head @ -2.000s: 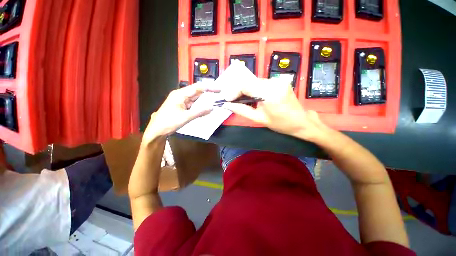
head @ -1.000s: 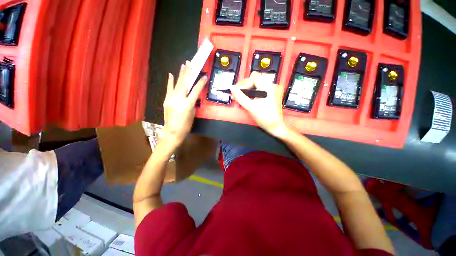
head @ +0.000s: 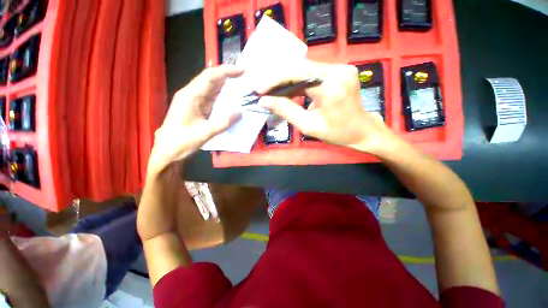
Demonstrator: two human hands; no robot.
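My left hand [head: 191, 114] holds a white sticker sheet [head: 273, 49] tilted above the left part of a red-orange foam tray [head: 336, 157]. My right hand [head: 336, 102] grips a slim dark tool, seemingly tweezers [head: 294, 88], with its tip at the sheet's surface beside my left fingers. Black phone units lie in the tray pockets, such as a phone unit [head: 422, 96] at the right with a gold round spot. The sheet and my right hand partly cover several units. Whether a sticker is on the tip cannot be told.
A thick stack of red-orange trays [head: 108, 102] with black units stands at left. A curled label sheet [head: 508, 110] lies on the dark green bench [head: 490, 171] at right. An open cardboard box [head: 225, 210] is below the bench. Another person's sleeve [head: 72, 255] shows at lower left.
A second ago the sheet was upright at the tray's left and the tool was over a phone unit. Now both hands are together, with the sheet turned face-up and the tool tip at it.
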